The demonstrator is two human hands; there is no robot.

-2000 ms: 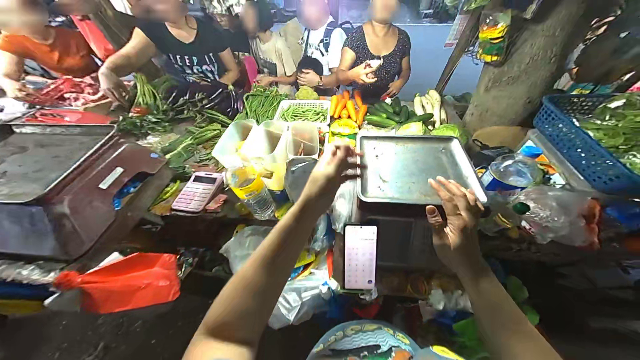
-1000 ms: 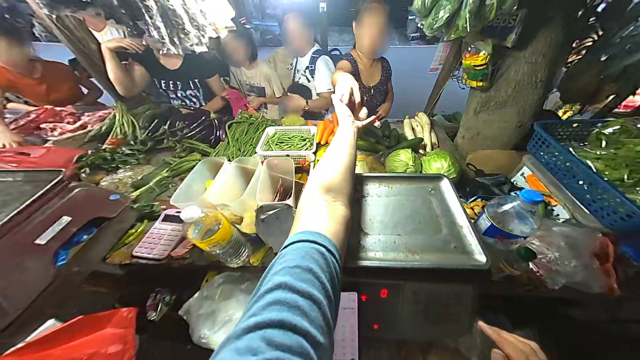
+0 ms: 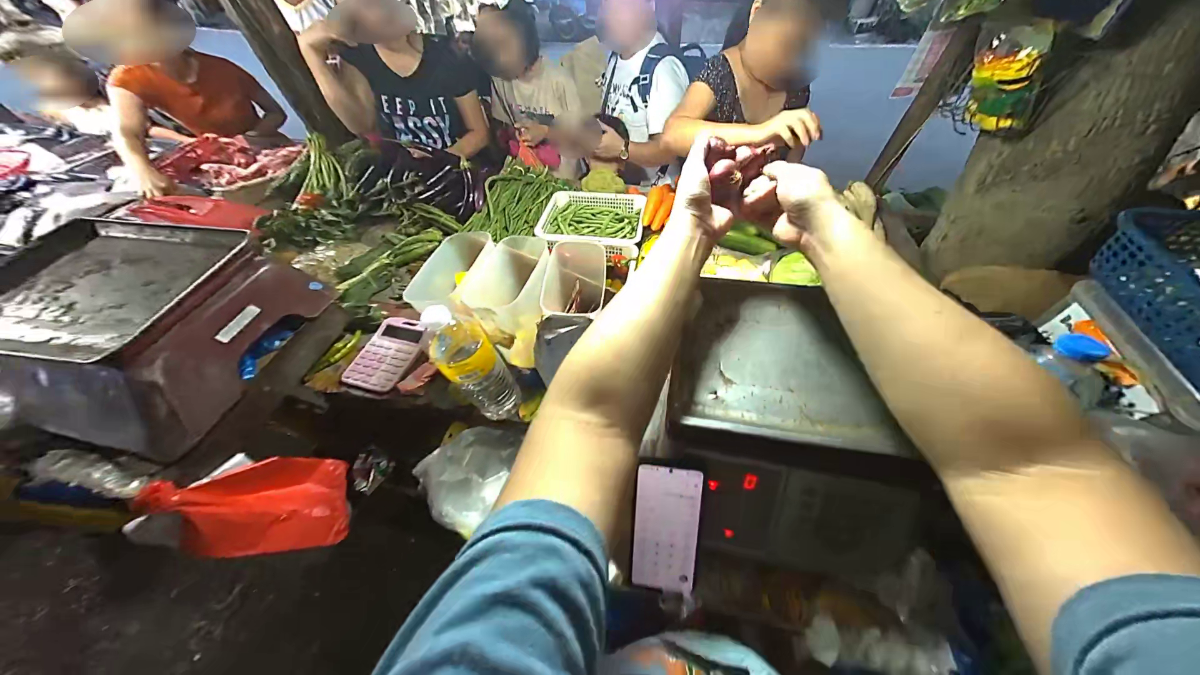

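Note:
My left hand and my right hand are stretched out over the far side of the stall, cupped around several red onions. Close behind them is the hand of a person in a dark patterned top; whether it touches the onions I cannot tell. Below my forearms lies the bare metal tray of a weighing scale, its red display lit underneath. A phone with a keypad on its screen stands at the display's left.
Left of my forearm are plastic containers, a pink calculator and a bottle with a yellow label. Green beans fill a white basket. Another scale stands at left, a blue crate at right. Several people stand across the stall.
One second ago a single arm reached across, and my right hand was low at the lower right. Now both hands are together far out, around onions.

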